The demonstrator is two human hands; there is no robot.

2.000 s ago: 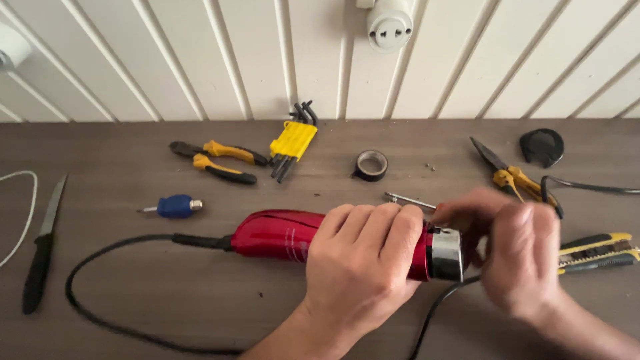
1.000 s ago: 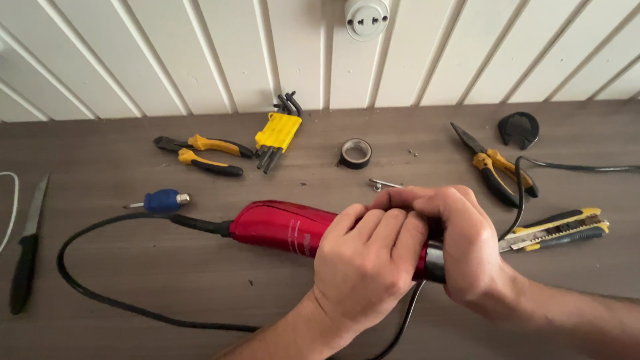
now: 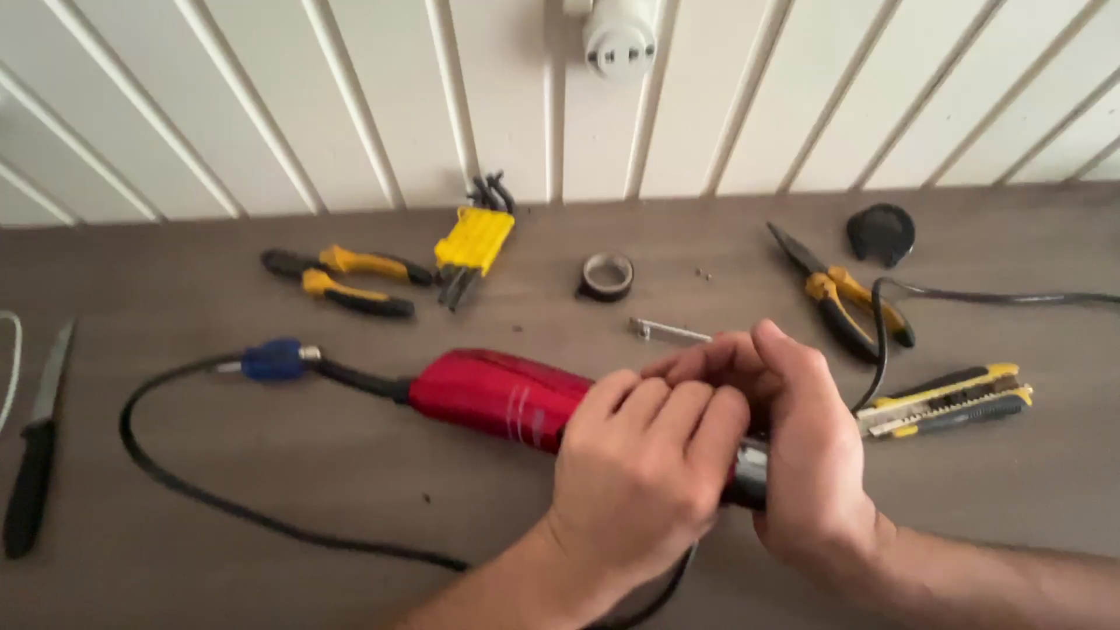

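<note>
A red corded power tool (image 3: 499, 394), its exact kind not clear, lies slanted across the middle of the table with a black cable leaving its left end. My left hand (image 3: 647, 455) is wrapped around its body. At the tool's silver and black right end (image 3: 748, 472) is my right hand (image 3: 796, 437), cupped against it with the thumb raised; its palm side and whatever the fingers touch are hidden. Just above my right fingers lies a thin metal part (image 3: 669, 330), partly covered by them.
Behind the tool lie diagonal cutters (image 3: 350, 278), a yellow hex key holder (image 3: 474, 241) and a tape roll (image 3: 606, 276). To the right are long-nose pliers (image 3: 840, 293), a black guard-like piece (image 3: 881, 234) and a utility knife (image 3: 949, 402). A blue stubby screwdriver (image 3: 271, 360) touches the cable; a knife (image 3: 35, 464) lies left.
My right hand, blurred and beside the tool's end two seconds ago, has come onto that end. My left hand has kept hold of the body. The cable now lies against the blue screwdriver.
</note>
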